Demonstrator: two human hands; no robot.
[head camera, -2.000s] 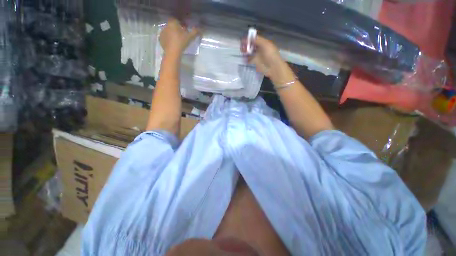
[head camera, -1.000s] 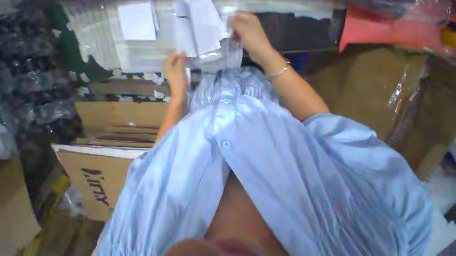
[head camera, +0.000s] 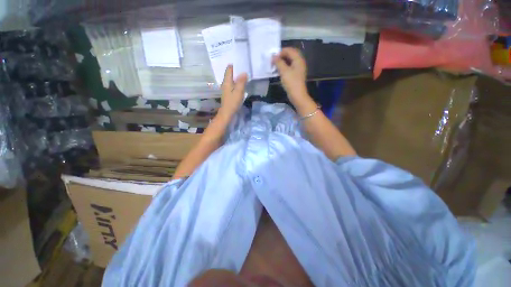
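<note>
White instruction leaflets (head camera: 224, 49) with a dark brand heading lie fanned in front of me on the white padding. My left hand (head camera: 233, 89) grips their lower edge between thumb and finger. My right hand (head camera: 290, 63) is at the right edge of the leaflets, fingertips bent against the paper; whether they pinch it is unclear. Another white folded paper (head camera: 161, 48) lies on the padding to the left. A long black film-wrapped bar (head camera: 347, 21) lies across the top of the view.
White ribbed padding (head camera: 120, 73) covers part of the green bench. A red sheet (head camera: 412, 53) is at the right. Open brown cartons stand below right (head camera: 392, 117). Flattened cartons (head camera: 101, 213) are below left. Film-wrapped black bars (head camera: 50, 106) are piled at the far left.
The fanned leaflets now lie lower in view with the heading showing. My left hand has moved right onto their lower edge. The long bar handled earlier is now farther back, out of my hands.
</note>
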